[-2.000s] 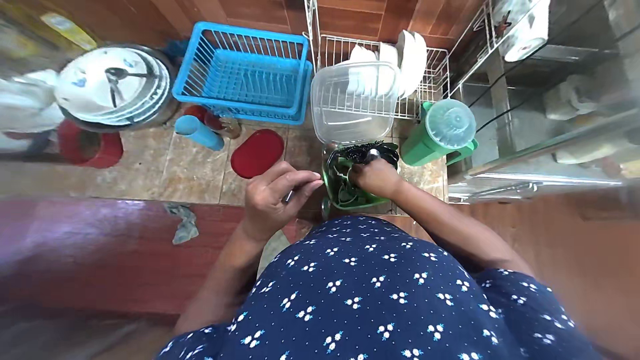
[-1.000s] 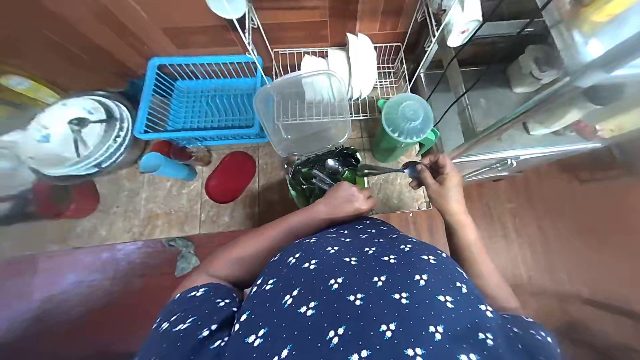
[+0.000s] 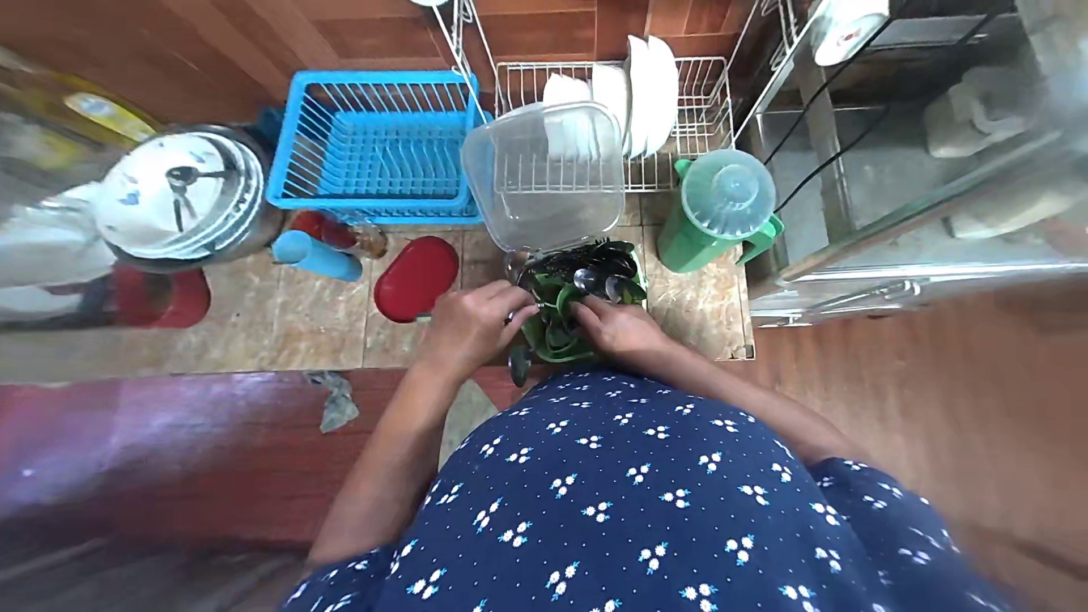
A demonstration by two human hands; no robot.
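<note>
My left hand [image 3: 476, 327] holds a metal spoon [image 3: 519, 364] whose bowl hangs down beside the left side of a green cutlery container [image 3: 565, 353]. My right hand [image 3: 619, 327] reaches into the container, its fingertips among green and dark utensils; whether it grips one is hidden. Several metal spoons [image 3: 588, 280] lie in the container with their bowls toward the back. The container's clear plastic lid [image 3: 544, 204] stands open behind it, leaning toward the wire rack. A red oval lid [image 3: 416, 280] lies just left of my left hand.
A blue dish rack [image 3: 374, 204] and a white wire rack [image 3: 693, 161] with white dishes stand behind. To the right is a green pitcher [image 3: 710, 225]. On the left are a blue cup [image 3: 319, 257] and stacked plates [image 3: 140, 204] with spoons. The counter edge [image 3: 212, 374] runs in front.
My right hand, which held spoons out to the right of the container one second ago, is now inside it. My left hand has moved from the container to its left side, holding a spoon.
</note>
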